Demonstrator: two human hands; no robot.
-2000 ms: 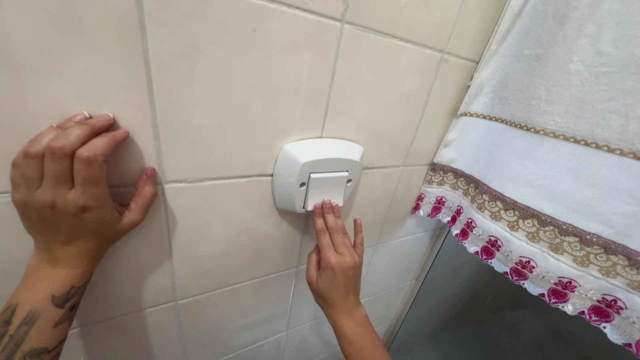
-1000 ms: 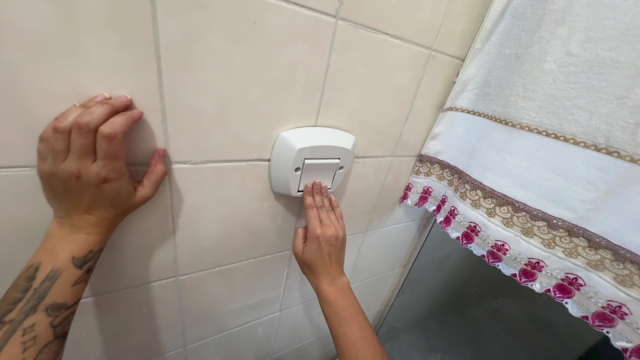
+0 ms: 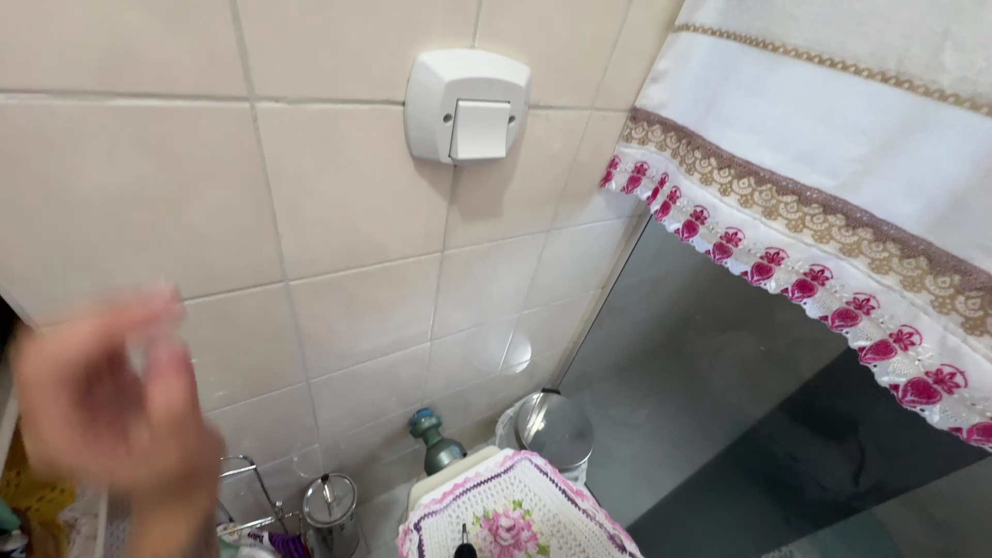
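On the tiled wall is a white light switch plate (image 3: 468, 106), its wide rocker (image 3: 480, 130) in the lower middle with a screw hole at each side. My left hand (image 3: 108, 395) is blurred at the lower left, off the wall, fingers bent and nothing clearly seen in it. My right hand is out of view. At the bottom edge, the tip and dark handle of a screwdriver (image 3: 465, 546) show over a white crochet cover with a pink flower (image 3: 442, 511); what holds it is hidden.
A towel with lace trim (image 3: 814, 116) hangs at the right before a dark glass panel (image 3: 697, 333). Below stand a green bottle (image 3: 438, 446), a lidded metal bin (image 3: 554, 430), a metal canister (image 3: 331, 508) and a wire rack (image 3: 260, 496).
My left hand has come off the wall tiles and lowered. My right hand has left the switch rocker and the view. The view has tilted downward.
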